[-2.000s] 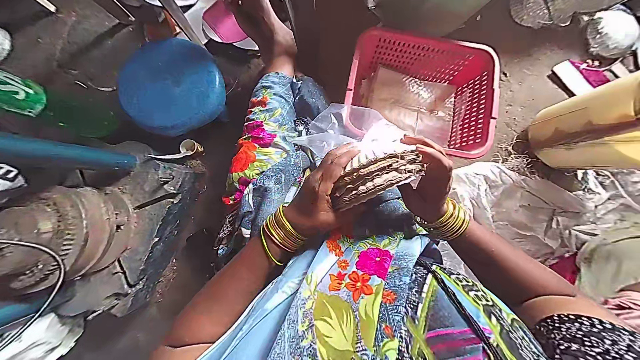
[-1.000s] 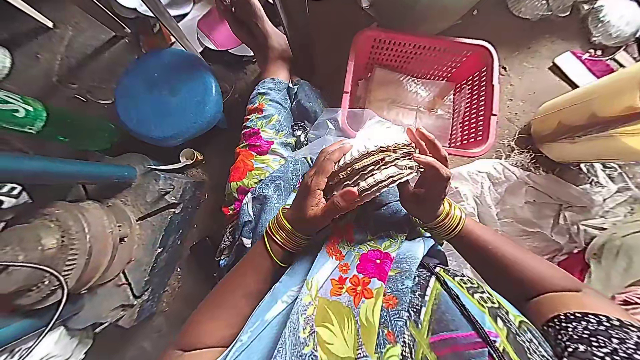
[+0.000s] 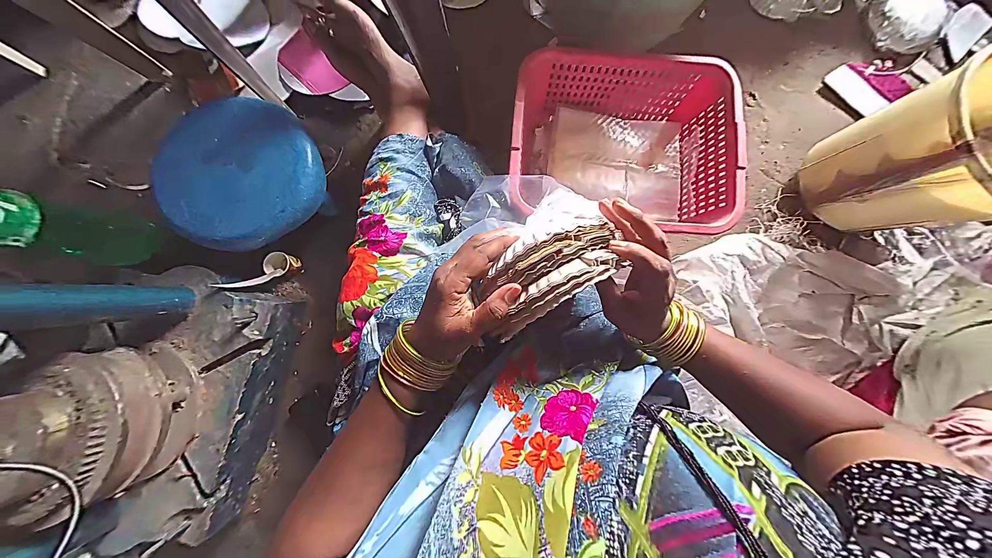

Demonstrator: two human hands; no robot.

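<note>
A stack of thin, wavy-edged flat pieces [image 3: 554, 267], pale on top and brown at the edges, is held tilted above my lap. Their material is unclear. My left hand [image 3: 469, 298] grips the stack's left end, thumb across the front edge. At the right end, my right hand [image 3: 639, 271] has its fingers on the edge and upper corner. Clear plastic [image 3: 508, 198] lies behind the stack, partly hidden by it. Beyond stands a red plastic basket [image 3: 736, 178] with clear plastic packets [image 3: 612, 155] inside.
A blue round stool [image 3: 239, 172] stands at the left, above a greasy machine [image 3: 116, 411] with a blue bar [image 3: 93, 302]. A yellow container [image 3: 899, 151] lies at the right. Crumpled plastic sheeting [image 3: 783, 287] covers the floor beside my right forearm. A green bottle [image 3: 19, 218] is at the far left.
The hands stay at the two ends of the stack while their fingers shift. The stack's layered edges now face me more, with a gap between layers at the right end.
</note>
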